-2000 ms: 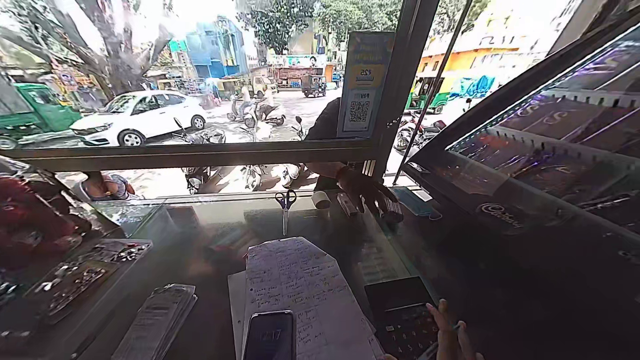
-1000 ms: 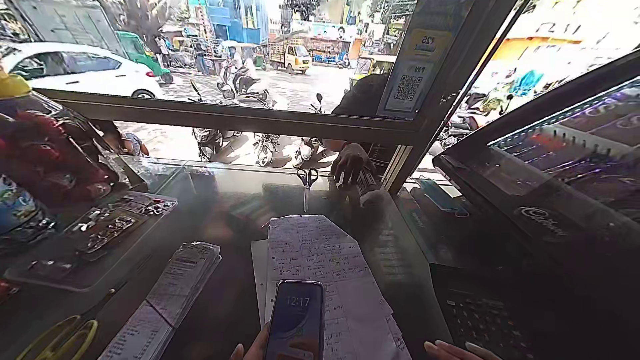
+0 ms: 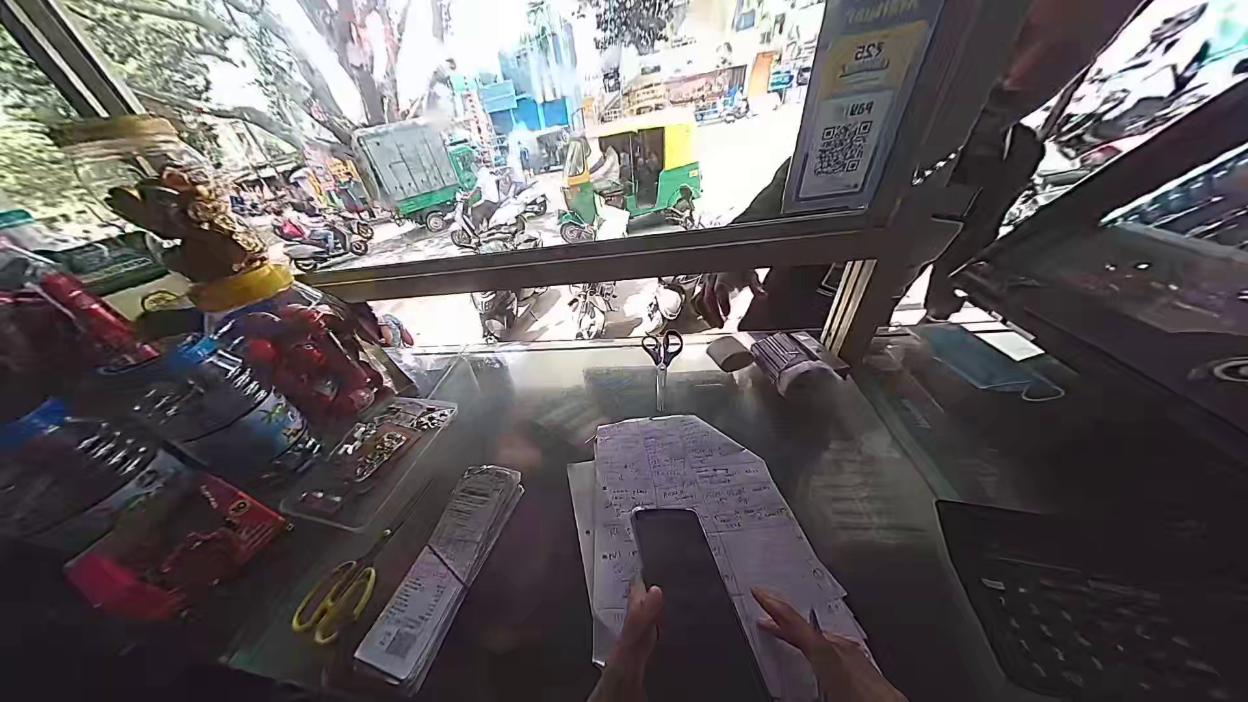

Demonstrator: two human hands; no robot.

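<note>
A smartphone (image 3: pixel 687 585) with a dark screen lies over handwritten paper sheets (image 3: pixel 721 478) on the glass counter. My left hand (image 3: pixel 629 639) is at the phone's left edge, thumb along its side; whether its fingers close around the phone is hidden. To the right of the phone is my right hand (image 3: pixel 819 643), fingers extended over the sheets, near a pen (image 3: pixel 815 620). Left of the papers lie a banded bundle of printed slips (image 3: pixel 444 575) and yellow-handled scissors (image 3: pixel 336 600). Dark-handled scissors (image 3: pixel 662 361) lie beyond the sheets.
A calculator (image 3: pixel 1063 604) sits at right, with a blue face mask (image 3: pixel 985 361) behind it. Small rolls (image 3: pixel 790 361) lie by the window frame. Plastic jars (image 3: pixel 214 400) and a clear tray (image 3: pixel 390 448) stand at left. Another person's hand (image 3: pixel 726 292) is outside the opening.
The phone's lit screen has gone dark. The other person's hand has moved off the rolls. My right hand, by the calculator two seconds ago, is now over the papers. The view has swung left.
</note>
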